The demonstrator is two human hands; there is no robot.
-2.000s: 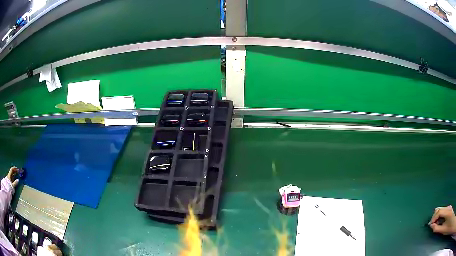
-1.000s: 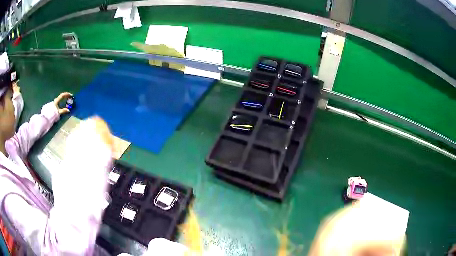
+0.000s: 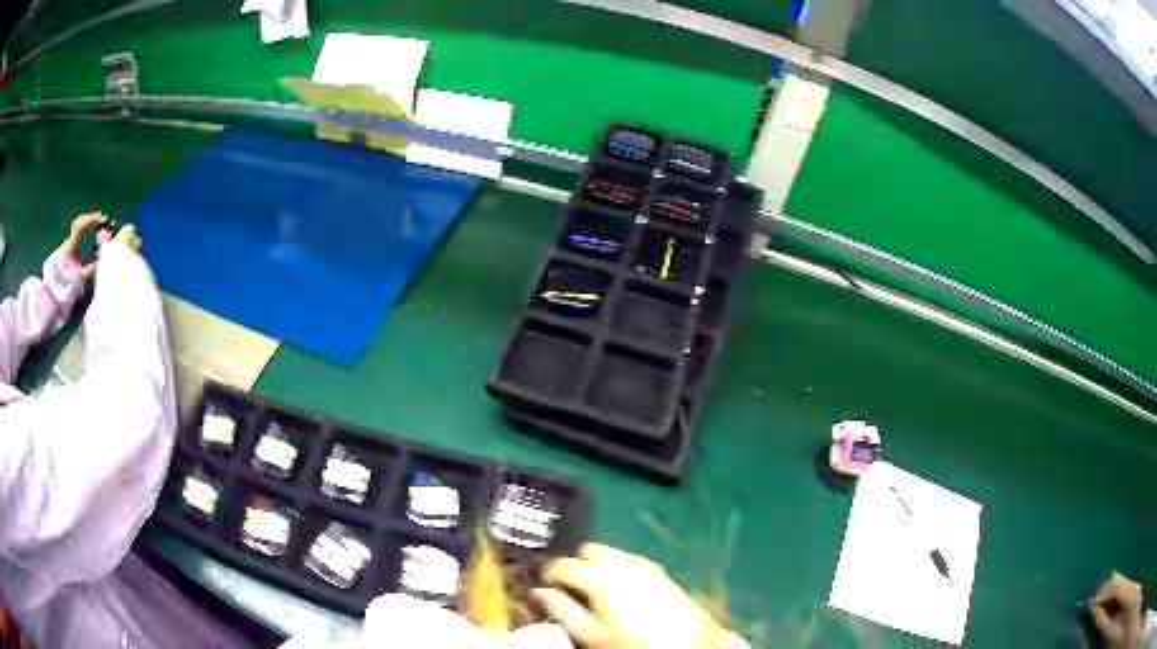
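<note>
The near tray (image 3: 478, 488) is black, with two rows of pockets, and lies crosswise at the lower left. Lit smartwatches (image 3: 524, 510) sit in its pockets, their screens mostly white. My right hand (image 3: 634, 602) is at the tray's right end, over the front pocket, fingers curled and pointing left. Blur and an orange streak hide whether it holds anything. A pale sleeve (image 3: 406, 624), likely my left one, is at the bottom edge, over the tray's front side. My left hand cannot be made out.
Two stacked black trays (image 3: 548, 359) lie beyond, upper one partly filled. A pink device (image 3: 855, 448) stands beside a paper sheet (image 3: 888, 558) with pen and dark marker. A blue mat (image 3: 298, 241) is left. A neighbour (image 3: 89, 431) works at left; another person's hand (image 3: 1118, 611) is at right.
The view has swung left, then back slightly, bringing the near tray into view. The right hand has moved left from the paper to the tray. The neighbour's raised arm has moved left.
</note>
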